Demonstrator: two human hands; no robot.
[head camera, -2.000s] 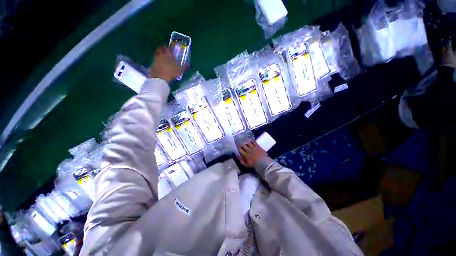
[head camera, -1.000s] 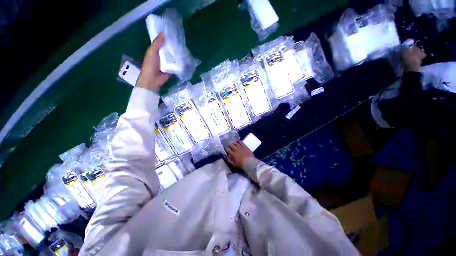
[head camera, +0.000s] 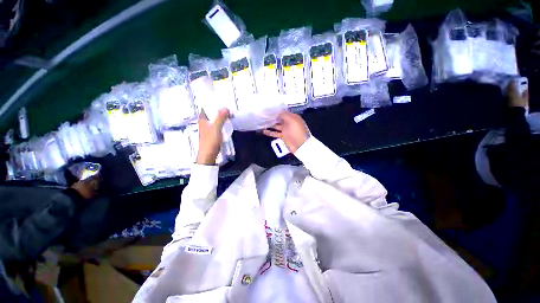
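My left hand (head camera: 212, 131) holds a white case in wrinkled clear film (head camera: 207, 97), close in front of my chest. My right hand (head camera: 289, 129) has its fingers on the right end of the crinkled clear film (head camera: 257, 116), which stretches between my hands. A row of bagged cases with yellow bands (head camera: 294, 77) lies behind my hands on the bench. A plain white case with a dark slot (head camera: 279, 147) lies just below my right hand. The film and blur hide how many pieces are held.
Stacked white cases (head camera: 169, 155) lie left of my hands. A bagged white case (head camera: 224, 26) lies on the green belt. Two small white labels (head camera: 365, 115) lie at right. Other workers' hands show at the left (head camera: 87, 186) and right (head camera: 517, 94). Cardboard (head camera: 112, 278) is below left.
My left hand has come back from over the green belt to my chest with the white film-wrapped item. My right hand has lifted from the bench edge to the film. The view has turned left.
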